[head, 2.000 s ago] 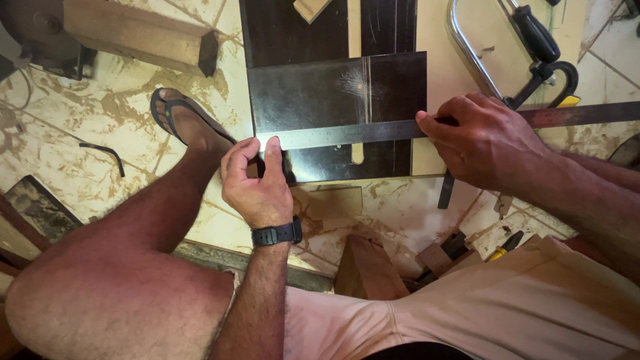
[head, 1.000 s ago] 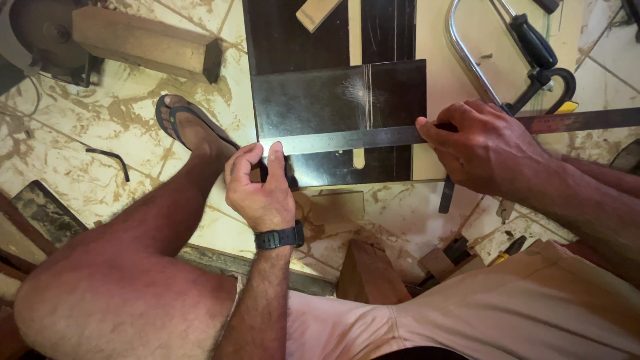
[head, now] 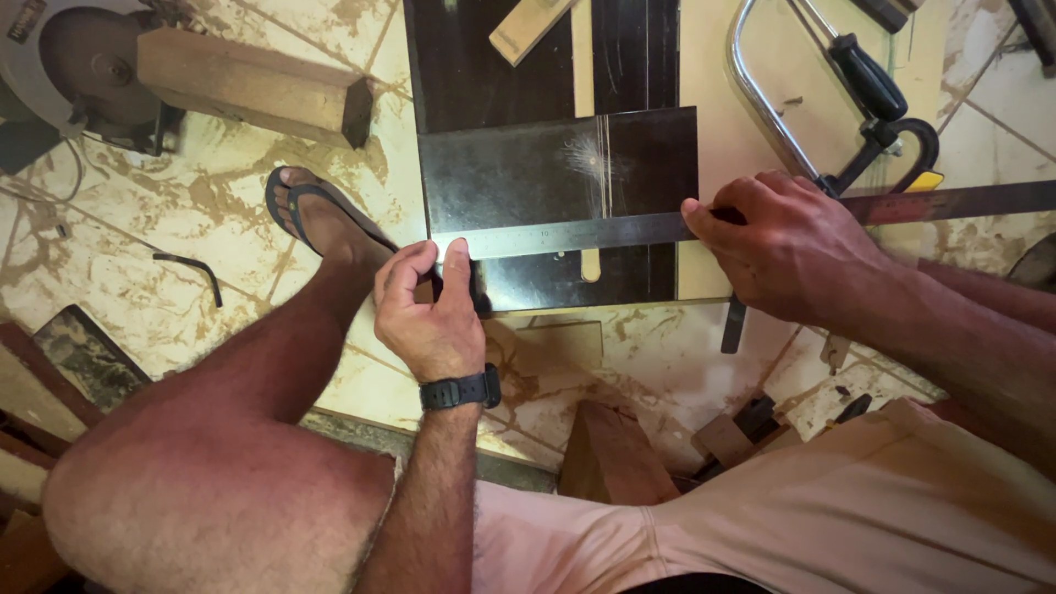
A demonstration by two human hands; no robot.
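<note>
A long steel ruler (head: 569, 234) lies across a glossy black panel (head: 511, 169) that has scratches and thin parallel lines on its face. At the panel's left edge, my left hand (head: 433, 309) pinches the ruler's end between thumb and fingers. Near the panel's right edge, my right hand (head: 775, 239) grips the ruler, whose far part runs on beyond it to the right. A wooden strip (head: 583, 58) shows above the panel, and a rounded pale end (head: 591, 265) shows below the ruler. The fingers of my right hand are partly hidden behind the hand itself.
A fretsaw-like frame saw with a black handle (head: 868, 76) rests at the upper right on a pale board (head: 709, 82). At the upper left are a power saw (head: 99, 58) and a wooden block (head: 247, 87). A hex key (head: 194, 266) lies on the tiled floor (head: 223, 198).
</note>
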